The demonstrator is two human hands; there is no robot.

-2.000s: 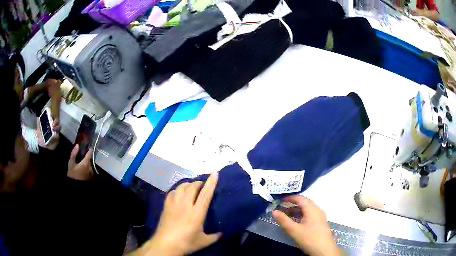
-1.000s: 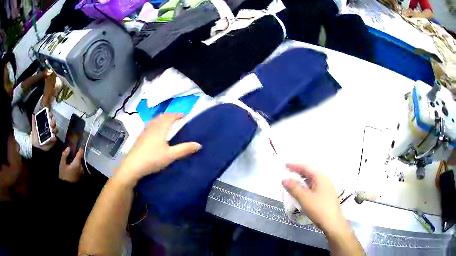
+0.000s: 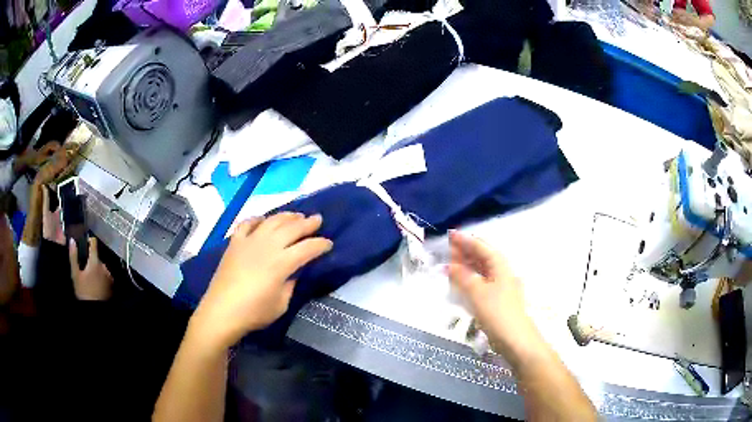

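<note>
A long navy cut-piece bundle (image 3: 486,161) lies slantwise on the white table. A white tie strip (image 3: 387,198) goes round its middle, with a white ticket (image 3: 404,162) on the upper side. The strip's loose end hangs over the bundle's near edge beside a blurred white piece. My left hand (image 3: 260,268) rests on the bundle's left part, fingers spread over the fabric. My right hand (image 3: 486,284) is just right of the tie, above the table, fingers curved. A small blurred thing shows under its palm; whether the hand holds it is unclear.
Black (image 3: 383,86) and grey bundles lie behind. A sewing machine head (image 3: 705,202) stands at right, with a dark phone (image 3: 730,338) and pen (image 3: 691,375) near it. A grey machine (image 3: 148,95) stands at left. People's hands and another phone (image 3: 72,210) are at far left.
The bundle has been turned; its ticket moved from the near side to the upper side. It lies straighter than one second ago. My right hand has moved slightly left and up.
</note>
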